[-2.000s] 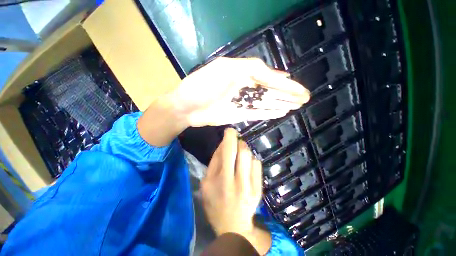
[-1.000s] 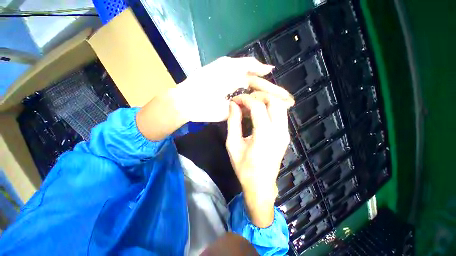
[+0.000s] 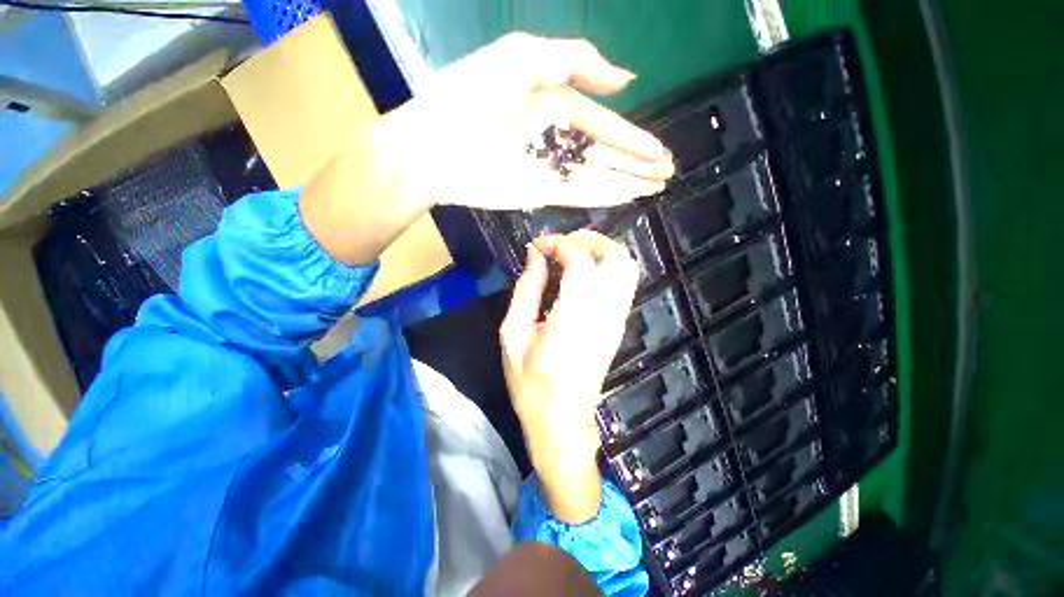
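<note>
My left hand (image 3: 513,123) is palm up at upper centre, thumb spread, holding a cluster of small dark components (image 3: 564,149) in the palm. My right hand (image 3: 572,321) is just below it, apart from the palm, over the left side of a glossy black blister tray (image 3: 776,274). Its thumb and forefinger tips are pinched together. Glare hides whether a part is between them. The tray has rows of rectangular pockets with stepped shapes inside. My hands cover its upper left pockets. A small pale speck shows in a top pocket.
An open cardboard carton (image 3: 298,99) with black ribbed contents stands at left. The tray lies on a green surface (image 3: 677,47) with pale tape strips. Dark ribbed trays (image 3: 875,566) and light bits (image 3: 790,562) are at lower right. A blue perforated container (image 3: 280,14) is at the top.
My right fingers were at my left palm one second ago; they are now apart from it. My left hand has moved up and opened flatter, showing the cluster. My right hand is slightly left.
</note>
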